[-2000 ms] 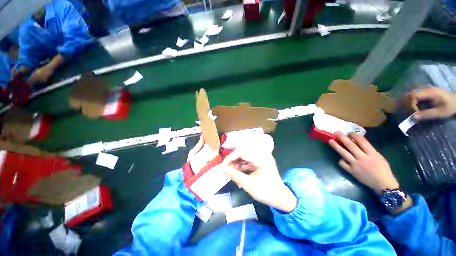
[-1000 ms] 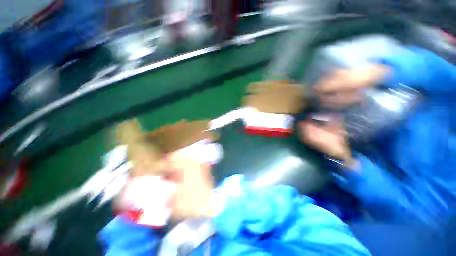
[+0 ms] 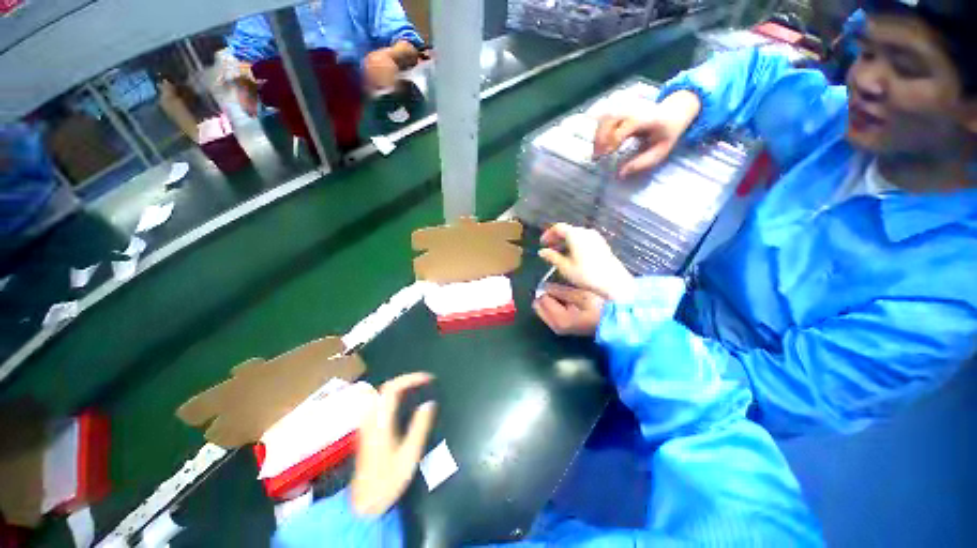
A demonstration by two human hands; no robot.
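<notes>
An open red box (image 3: 316, 455) with a white top and brown notched flap (image 3: 273, 391) lies tilted at the belt edge, lower left. My left hand (image 3: 391, 444) is at its right side, fingers apart, nothing seen in it. My right hand (image 3: 568, 310) is stretched to the right and appears to pinch a thin pale piece (image 3: 544, 286). Another person's hand (image 3: 587, 257) is right above it, and the two overlap closely. A second open red box (image 3: 476, 317) with a white top stands near the belt edge, left of these hands.
Clear trays (image 3: 643, 203) are stacked at right, with a neighbour's other hand (image 3: 648, 134) over them. The neighbour sits close on the right. A grey post (image 3: 459, 107) rises beyond the belt (image 3: 321, 246). Another red box (image 3: 91, 460) is at far left. A white slip (image 3: 438, 466) lies on the bench.
The view has swung right. My hands were together at the box; my right hand has moved away to the right and my left has opened beside it. The neighbour's hand has moved over the trays.
</notes>
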